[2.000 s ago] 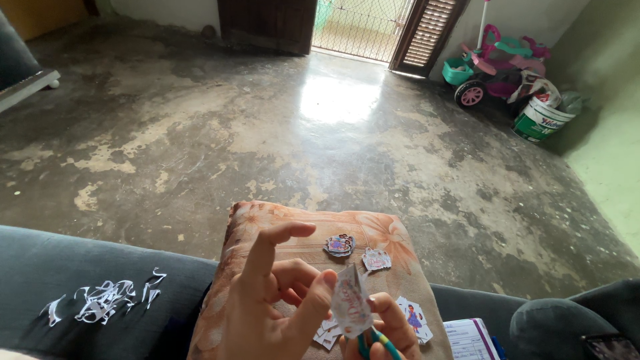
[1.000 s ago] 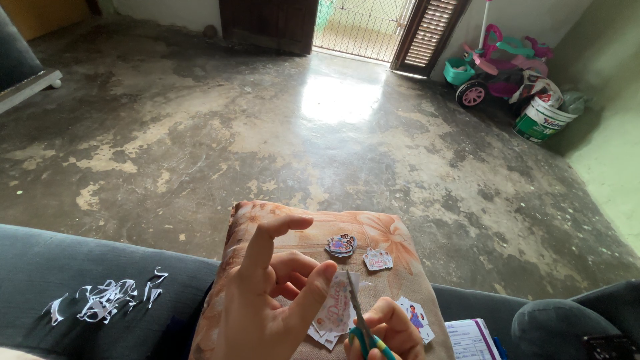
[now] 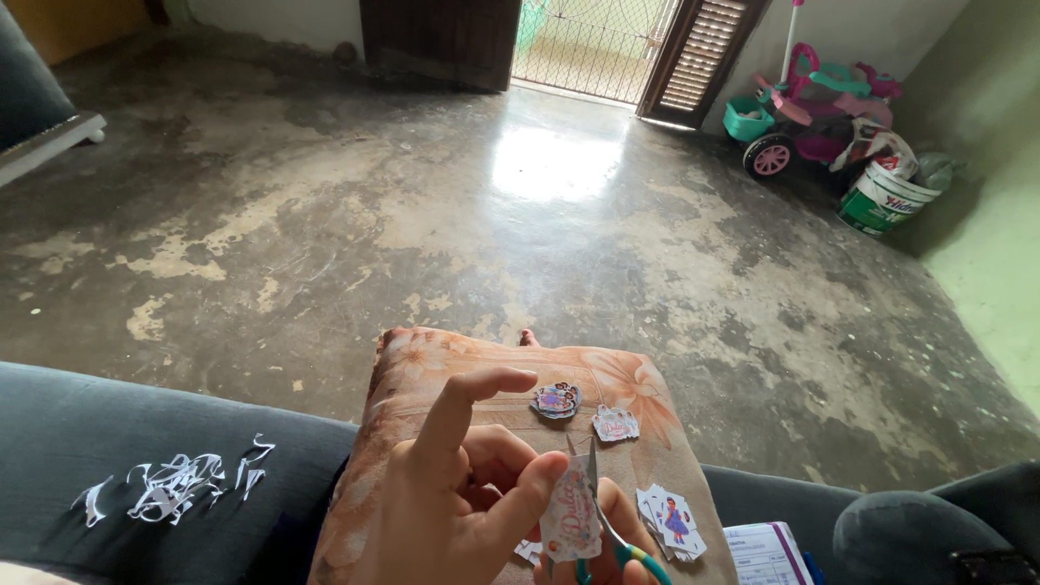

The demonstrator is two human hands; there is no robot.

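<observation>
My left hand (image 3: 467, 487) pinches a small printed paper cutout (image 3: 571, 512) between thumb and fingers over a floral cushion (image 3: 487, 357). Scissors with teal and yellow handles (image 3: 621, 552) are in my right hand (image 3: 621, 520), their blades apart at the paper's upper right edge. Beyond the hands lie a stack of trimmed figure cutouts (image 3: 556, 400) and a trimmed cutout with lettering (image 3: 615, 423). Right of my right hand rests a pile of figure cutouts (image 3: 673, 522). More paper pieces (image 3: 530, 552) show partly beneath my hands.
Curled paper scraps (image 3: 175, 487) lie on the dark sofa (image 3: 244, 414) at left. A printed notebook or form (image 3: 768, 552) sits at right. Across the concrete floor (image 3: 366, 227) stand a pink and teal ride-on toy (image 3: 812, 106) and a full plastic bucket (image 3: 886, 199).
The scissor blades, lowered two seconds ago, have come up beside the paper and now stand apart at its edge. The paper has turned in my left hand.
</observation>
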